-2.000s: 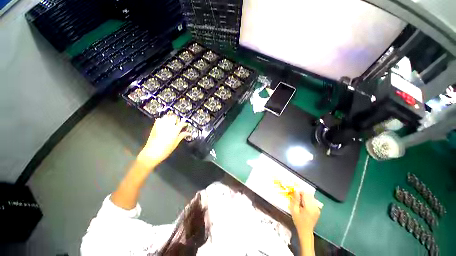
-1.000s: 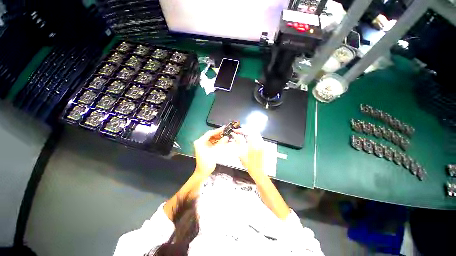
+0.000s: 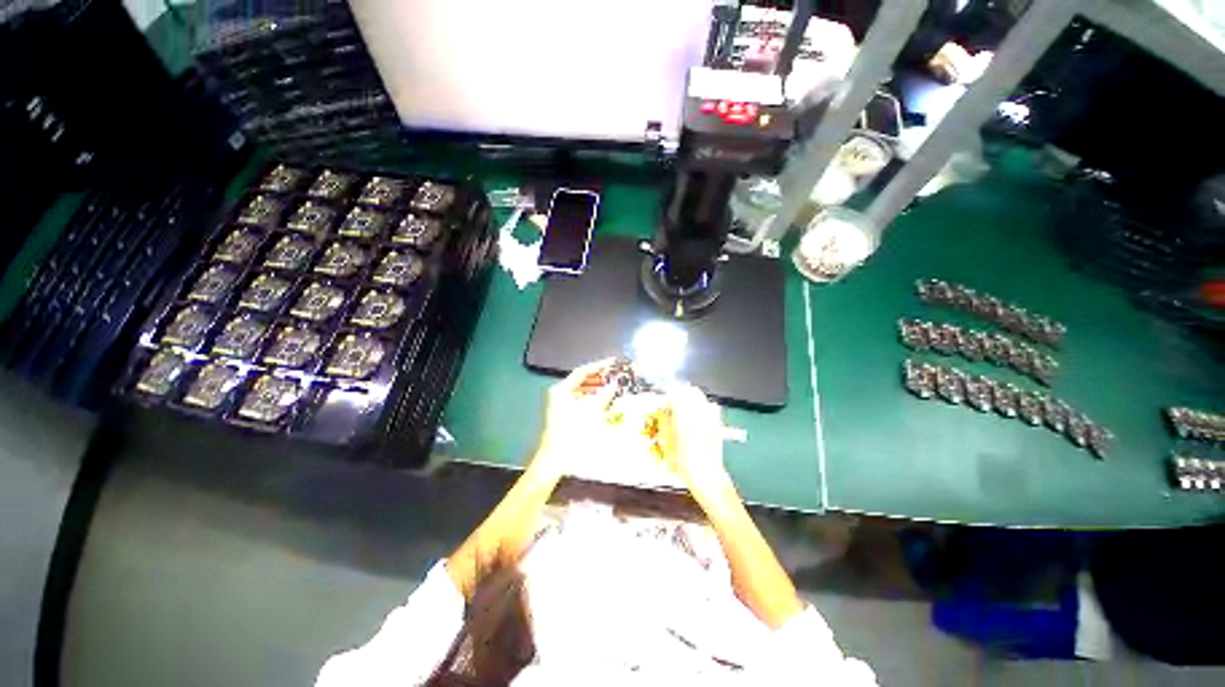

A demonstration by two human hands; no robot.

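Observation:
My left hand (image 3: 578, 407) holds a small dark electronic module (image 3: 621, 380) between its fingertips, over the near edge of the black microscope base plate (image 3: 739, 352). My right hand (image 3: 691, 432) is close to its right, with fingers bent toward the module. Whether it grips anything is too blurred to tell. Orange-yellow pieces (image 3: 660, 432) show on the white sheet (image 3: 618, 460) between and under my hands. The microscope (image 3: 696, 222) stands behind, its bright light spot on the plate just beyond the module.
A blister tray stack (image 3: 352, 403) with modules stands at left, one front pocket empty. A smartphone (image 3: 570, 231) and white wipe (image 3: 519, 250) lie left of the plate. Round containers (image 3: 836, 244), frame posts and module rows (image 3: 1001, 392) are at right. A monitor (image 3: 537, 67) stands behind.
My left hand has left the tray and come to the base plate with a module. My right hand has come beside it. The view has turned, showing more of the right bench.

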